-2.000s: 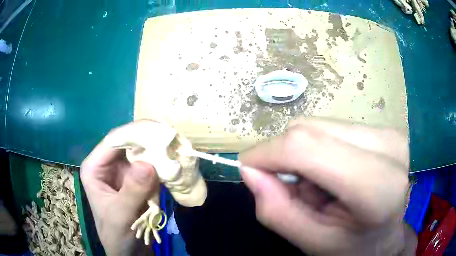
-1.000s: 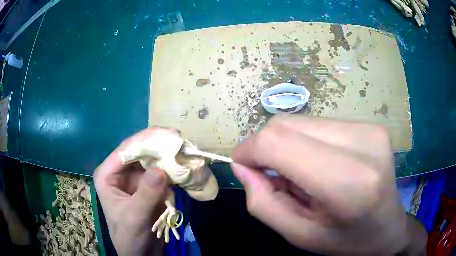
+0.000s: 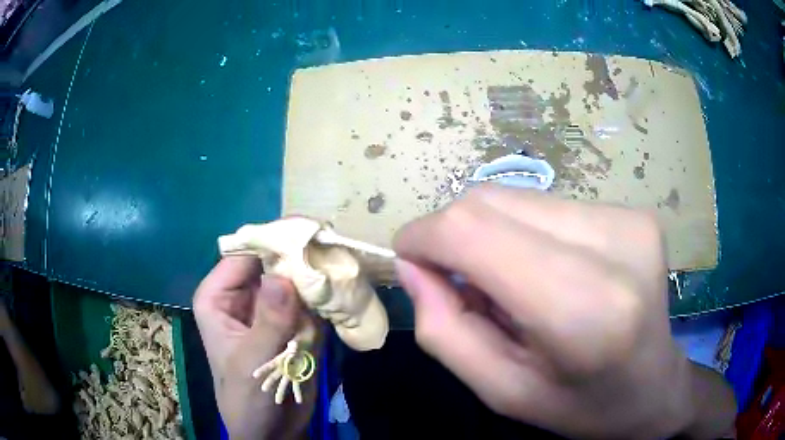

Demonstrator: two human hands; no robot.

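Observation:
My left hand [image 3: 254,344] holds a cream figure body [image 3: 331,279], ridged and rounded, above the near edge of the cardboard. A moulded hand [image 3: 277,375] with spread fingers hangs below it, with a yellowish ring [image 3: 298,367] at it. My right hand [image 3: 551,301] pinches a thin white cotton swab [image 3: 361,247] in its fingertips. The swab's far end is at the opening in the upper part of the body; its tip is hidden there. A small oval liquid dish [image 3: 516,172] stands on the cardboard sheet [image 3: 344,120], partly covered by my right hand.
The green bench [image 3: 155,155] surrounds the cardboard, which has dark wet spots. Cream figure pieces [image 3: 719,21] lie at the far right. A green bin of cream parts [image 3: 129,378] is low left. A red object [image 3: 766,408] is low right. Part of another person's arm [image 3: 26,369] shows at the left edge.
The cardboard and dish have shifted right and down in the view, and my right hand now covers part of the dish. The figure body is turned slightly, with the swab still at its opening.

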